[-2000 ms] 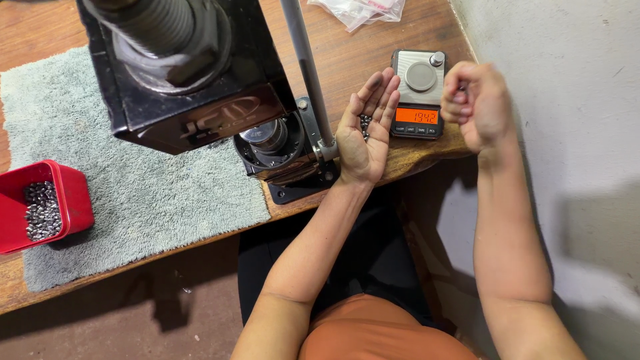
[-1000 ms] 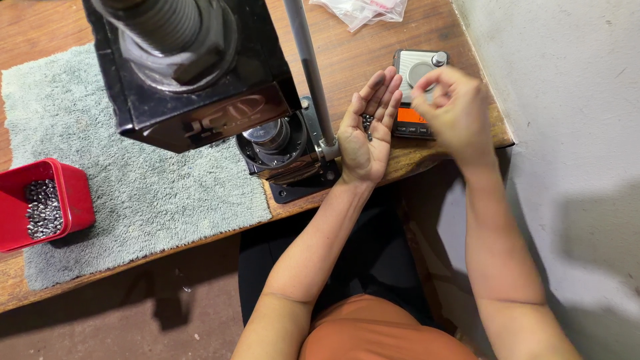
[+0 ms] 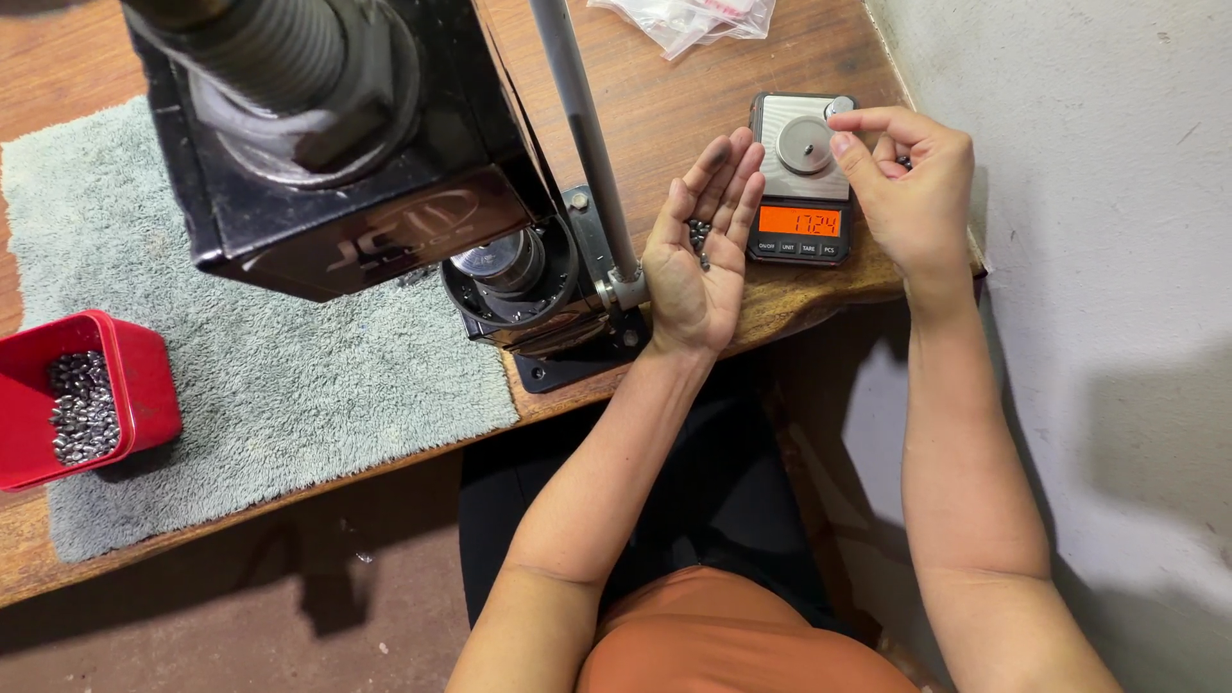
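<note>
My left hand (image 3: pixel 707 245) lies palm up beside the scale, cupping several small metal pellets (image 3: pixel 699 233). A single dark pellet (image 3: pixel 808 150) rests on the round pan of the digital pocket scale (image 3: pixel 772 183), whose orange display is lit. My right hand (image 3: pixel 905 183) is at the scale's right edge, thumb and forefinger close together near a small shiny round knob (image 3: pixel 839 108); whether they touch it I cannot tell. At least one dark pellet (image 3: pixel 904 163) is held in the curled fingers of that hand.
A black press (image 3: pixel 356 241) with a steel rod (image 3: pixel 582 125) stands left of my left hand. Farther left, a red plastic container (image 3: pixel 144 385) of metal pellets sits on a grey-green towel (image 3: pixel 318 385). Clear plastic bags (image 3: pixel 688 21) lie behind on the wooden table (image 3: pixel 654 106). A wall (image 3: pixel 1078 144) borders the right.
My right hand was a loose fist right of the scale, then moved over it, and has now drawn back to its right edge. A pellet is visible on the pan. My left hand has stayed in place.
</note>
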